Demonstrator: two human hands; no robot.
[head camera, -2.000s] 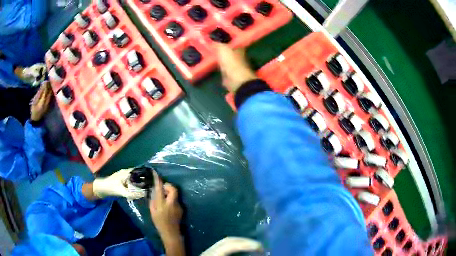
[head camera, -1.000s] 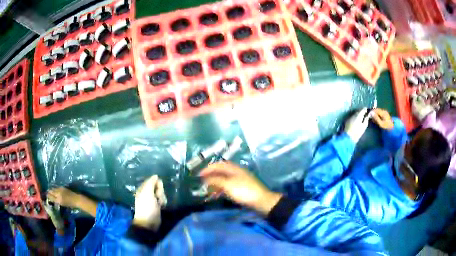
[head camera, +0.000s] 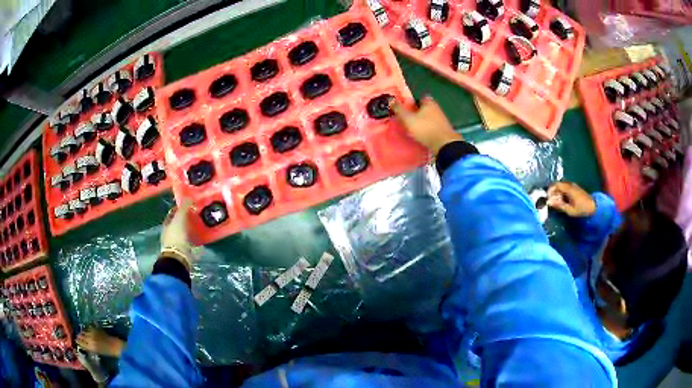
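Observation:
A pink-red foam tray (head camera: 303, 203) lies in front of me with rows of black watch bodies (head camera: 286, 139) in its pockets. My left hand (head camera: 178, 233), in a pale glove, is at its near-left corner and grips the edge. My bare right hand (head camera: 426, 125) is at its right side, with fingertips on a watch body (head camera: 382, 107) in its pocket; whether they grip it is unclear. Two pale watch straps (head camera: 281, 281) with dark holes lie on the film-covered bench between my arms, the second strap (head camera: 312, 283) beside the first.
Trays of banded watches stand at the left (head camera: 114, 203) and far right (head camera: 546, 114), with another tray (head camera: 618, 182) beyond. Clear film (head camera: 391, 227) covers parts of the bench. A person in blue (head camera: 652, 265) sits at the right. Another person's hand (head camera: 99, 342) shows at lower left.
My left hand has moved from the near bench to the tray's corner. My right hand has moved from above the straps up to the tray's right side. The straps now show uncovered.

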